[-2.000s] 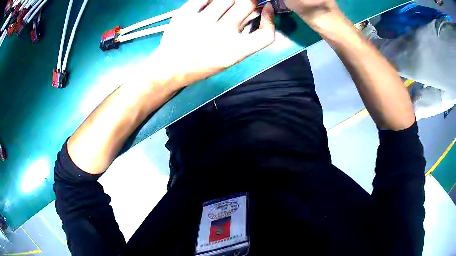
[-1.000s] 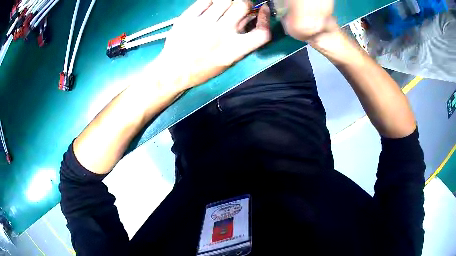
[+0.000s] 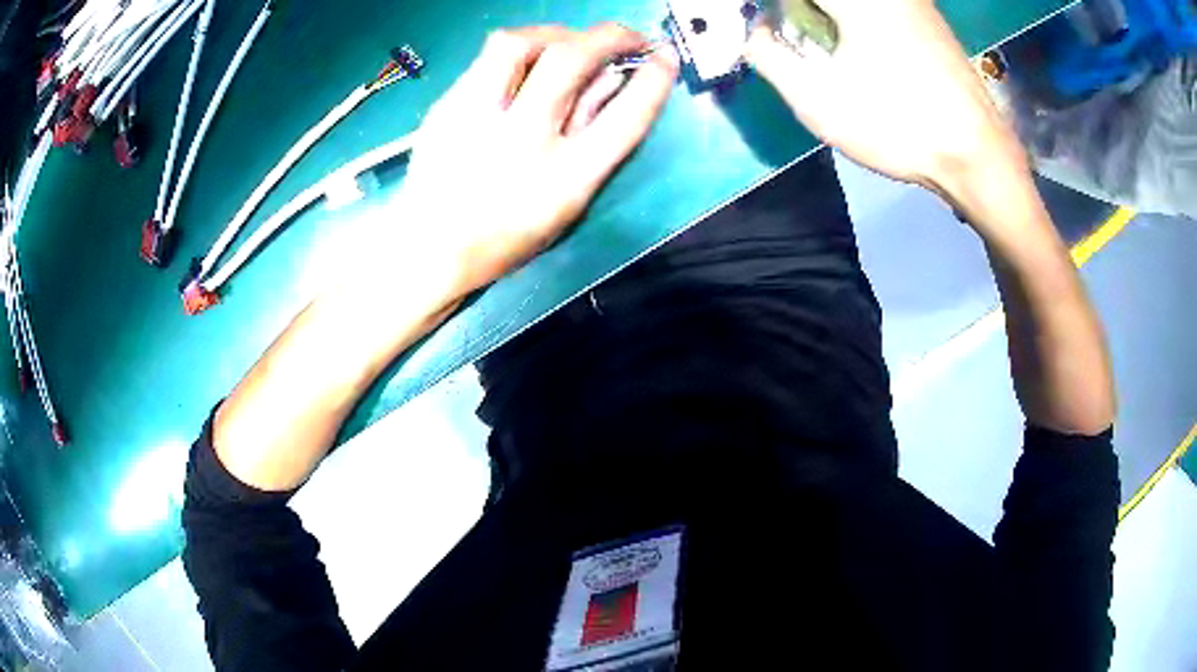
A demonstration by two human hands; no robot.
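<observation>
My left hand [image 3: 532, 145] holds thin loose wires [image 3: 639, 59] at its fingertips, just left of a silver-white fixture block [image 3: 713, 37] with dark round holes. White sleeving [image 3: 295, 210] with a label tag [image 3: 344, 188] runs from under my left hand to a red connector housing [image 3: 200, 298] on the bench. A second branch from that housing ends in a small dark connector [image 3: 407, 61]. My right hand [image 3: 873, 92] holds a pale grey-green block [image 3: 806, 22] at the right of the fixture block, partly hidden by the fingers.
Harness bundles [image 3: 118, 53] with red ends lie on the green bench [image 3: 525, 282] at the upper left. One two-branch harness [image 3: 155, 240] lies beside them. More thin white cables [image 3: 29, 344] lie at the far left. A blue item [image 3: 1103, 53] is beyond the bench edge at the upper right.
The held harness has shifted left and down, and its second branch with the dark connector now lies free. My right hand has moved right, and the fixture block now shows between my hands.
</observation>
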